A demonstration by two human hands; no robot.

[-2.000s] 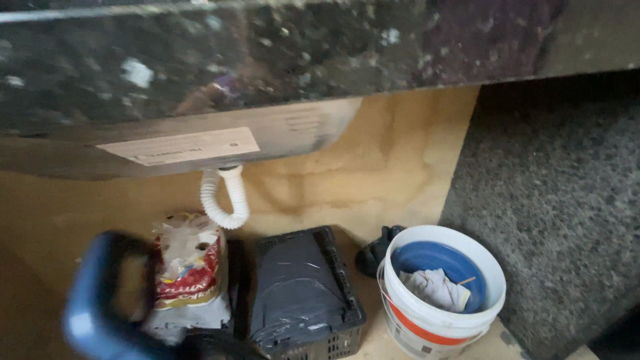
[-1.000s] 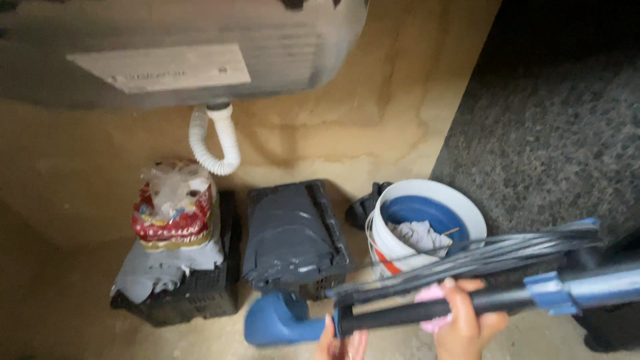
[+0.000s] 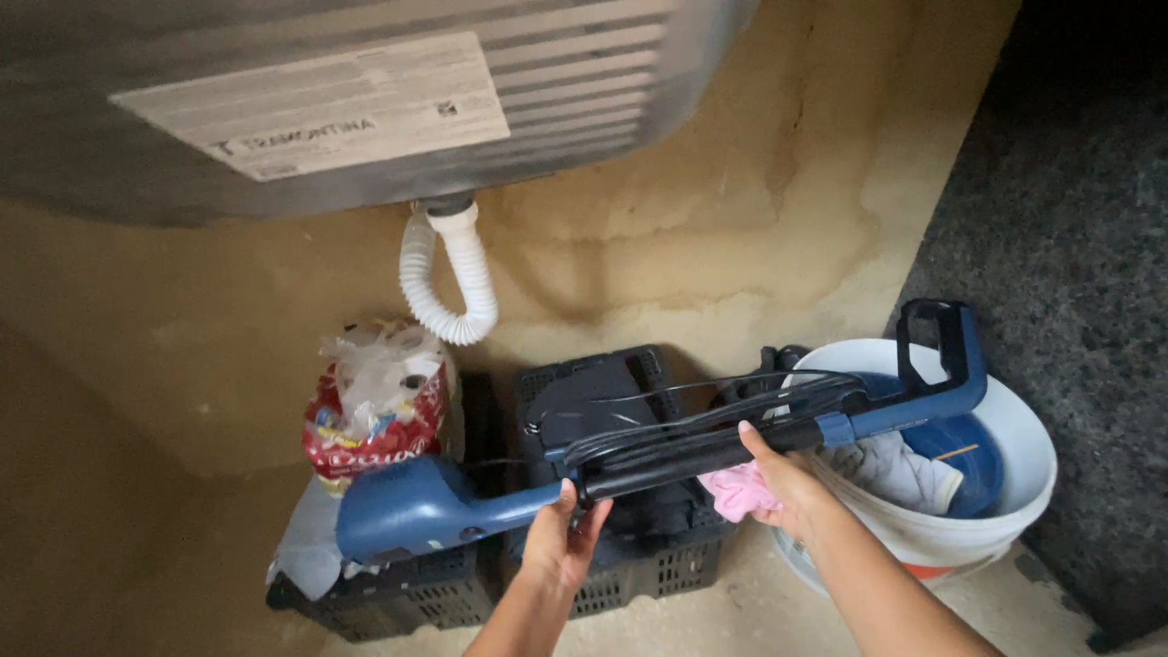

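A blue and black stick vacuum cleaner lies nearly level across my view, its black power cord wound along the tube. My left hand grips the tube beside the blue body, which is at the left over a crate. Farther right, my right hand grips the tube and also holds a pink cloth against it. The vacuum's loop handle is above a white bucket. Inside the bucket are a blue container and a pale cloth.
Black plastic crates stand on the floor, with a red and clear pack of paper rolls on the left one. Above hang a metal sink basin and its white corrugated drain pipe. A dark stone panel borders the right side.
The vacuum has moved up and left, its blue body now over the left crate. One second ago the body was lower, in front of the middle crate. The view is closer to the sink's underside than at first.
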